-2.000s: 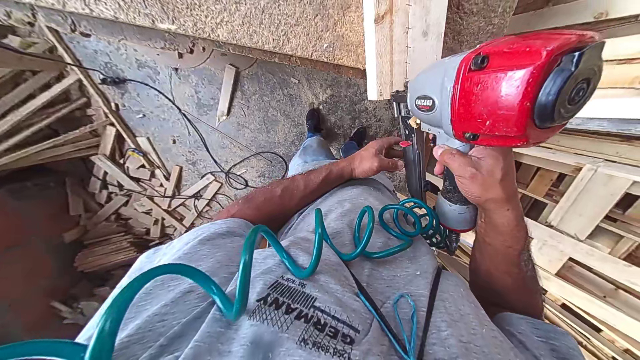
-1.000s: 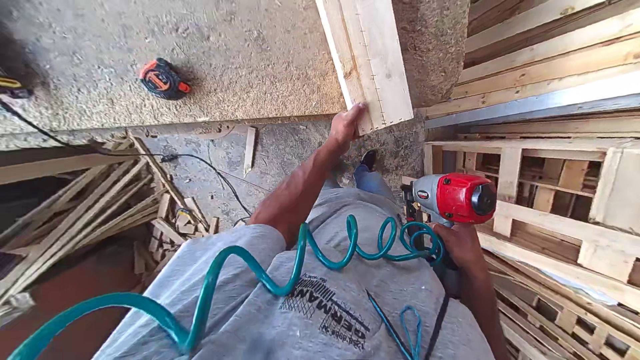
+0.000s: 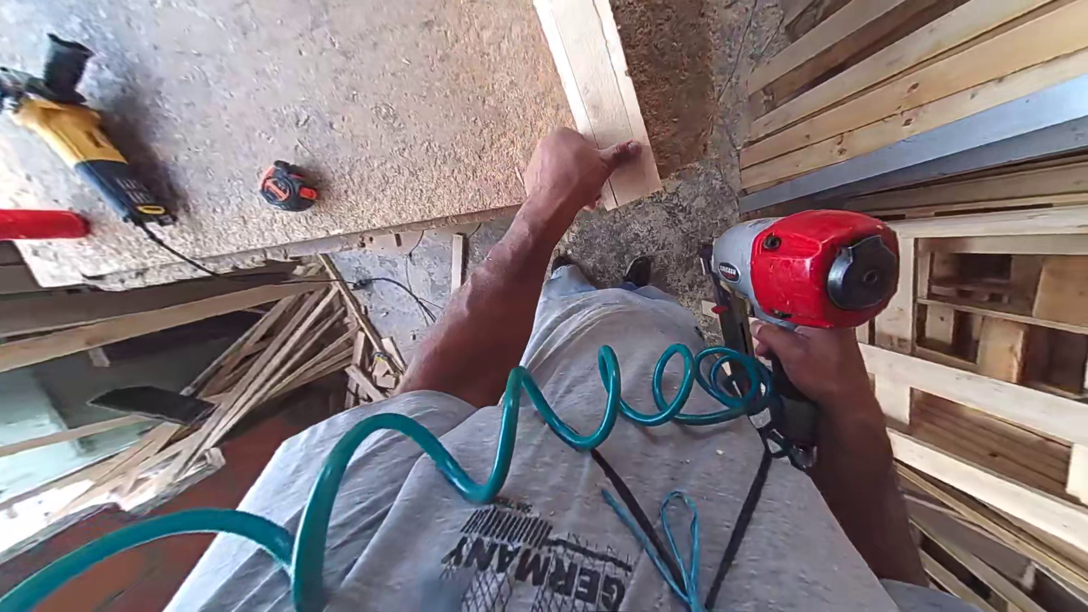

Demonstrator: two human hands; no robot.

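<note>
My right hand grips the handle of a red and grey pneumatic nailer, held beside my body at the right. From the nailer's lower end a coiled teal air hose runs across my shirt to the lower left. My left hand is closed on the near end of a light wooden board, thumb across its top face, fingers partly hidden. The board lies along the right part of the chipboard worktable and its near end sticks out past the table edge.
A tape measure and a yellow and black corded power tool lie on the table at the left, near a red object. Wood offcuts are heaped below left. Stacked planks and wooden pallets stand at the right.
Two seconds ago both hands were at the nailer; my left hand has since moved to the board and taken hold of it. The view has shifted, showing more of the table's left part.
</note>
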